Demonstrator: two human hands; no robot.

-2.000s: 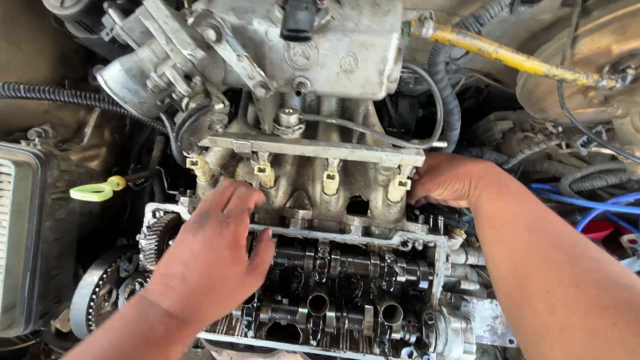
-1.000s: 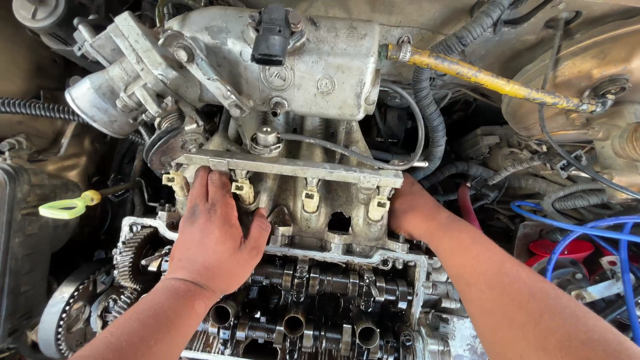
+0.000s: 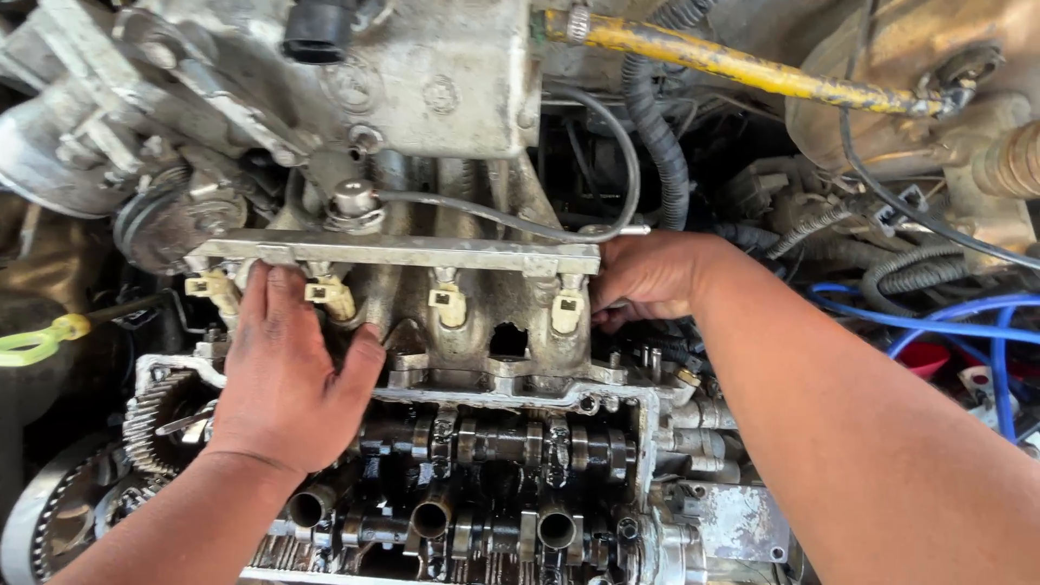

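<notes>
My left hand [image 3: 292,366] lies on the intake manifold [image 3: 504,301], its fingertips under the metal fuel rail [image 3: 390,250] between two cream fuel injectors [image 3: 329,296]. Its thumb is spread out to the right. My right hand [image 3: 650,276] is at the right end of the manifold, just past the rail's end, fingers curled; whether they grip the manifold is hidden. Below both hands is the open cylinder head [image 3: 504,455], with oily camshafts and several round tubes [image 3: 431,517]. The manifold's flange stands along its upper edge.
A toothed gear [image 3: 154,422] and a belt pulley [image 3: 41,520] are at lower left. A yellow-green dipstick handle [image 3: 41,341] sticks out at left. A yellow hose [image 3: 731,65] crosses the upper right. Blue hoses [image 3: 942,321] lie at right, near a corrugated conduit [image 3: 662,146].
My left hand has shifted from the manifold's lower part up to the fuel rail, fingers now extended. My right hand stays at the manifold's right end. The view has moved closer.
</notes>
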